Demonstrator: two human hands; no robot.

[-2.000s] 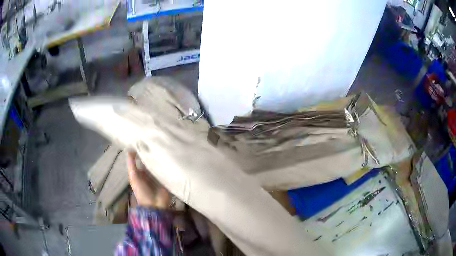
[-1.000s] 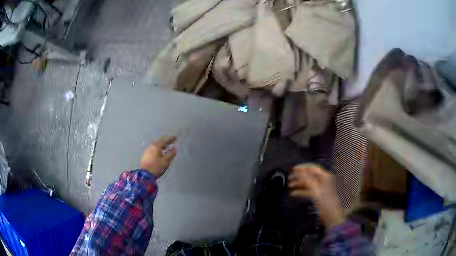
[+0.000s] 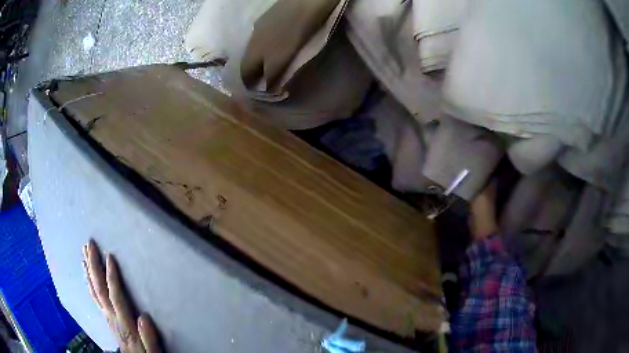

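Observation:
The grey board [image 3: 179, 276] is tilted up at the left and lower middle, with a small blue scrap [image 3: 343, 339] at its rim. A brown wooden surface [image 3: 276, 200] shows beyond the board's edge. My left hand [image 3: 116, 303] lies on the board's grey face with fingers spread, cut off by the bottom edge. My right hand [image 3: 485, 210] reaches in among the beige cloth bundles [image 3: 531, 69]; its fingers are hidden by cloth, so I cannot tell what it holds. A pale slip [image 3: 456, 181] lies on the cloth beside that hand.
More beige cloth with folded, layered edges [image 3: 290, 55] lies at the top middle. A blue crate [image 3: 34, 276] stands at the far left, below the board's edge. Grey floor [image 3: 138, 34] shows at the upper left. Dark cloth lies under the bundles in the middle.
The board has gone from lying flat to tilted, showing brown wood. My left hand is now flat on it. My right hand has moved in among the bundles. The view is closer to them.

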